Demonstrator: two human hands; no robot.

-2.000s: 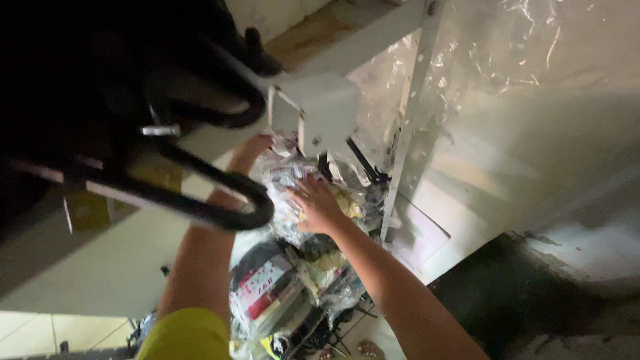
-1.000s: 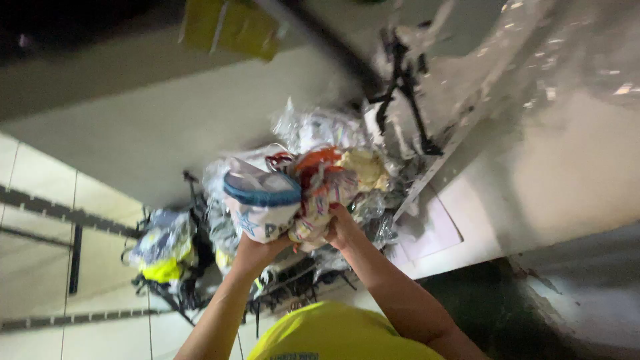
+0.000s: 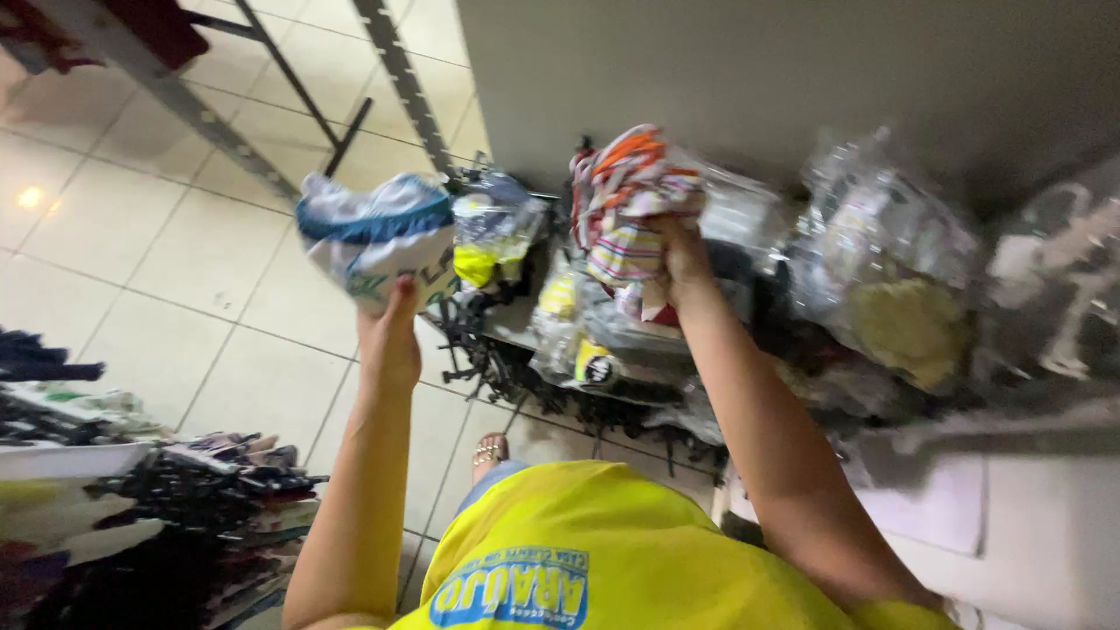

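My left hand (image 3: 391, 328) holds up a bundle of white cloth with a blue elastic-looking band (image 3: 381, 232), its thumb across the printed lower part. In my right hand (image 3: 681, 258) is a bunch of folded striped fabric (image 3: 634, 206), orange, red and white above, with finer coloured stripes below. The two hands are apart, the left over the tiled floor and the right over a shelf with clear plastic bags. Between the two bundles lies a bag with grey and yellow contents (image 3: 497, 227).
Several clear bags, one with beige cloth (image 3: 910, 328), line the shelf along the grey panel (image 3: 787, 79). Black hangers (image 3: 486, 359) hang at its edge. A slotted metal upright (image 3: 402, 79) stands at upper left. Stacked garments (image 3: 236, 490) fill the lower left, beside the tiled floor (image 3: 254, 289).
My hands were together on the two cloth bundles a second ago; now they are apart, one bundle in each. Earlier still, both hands were among the plastic bags. The view has swung considerably.
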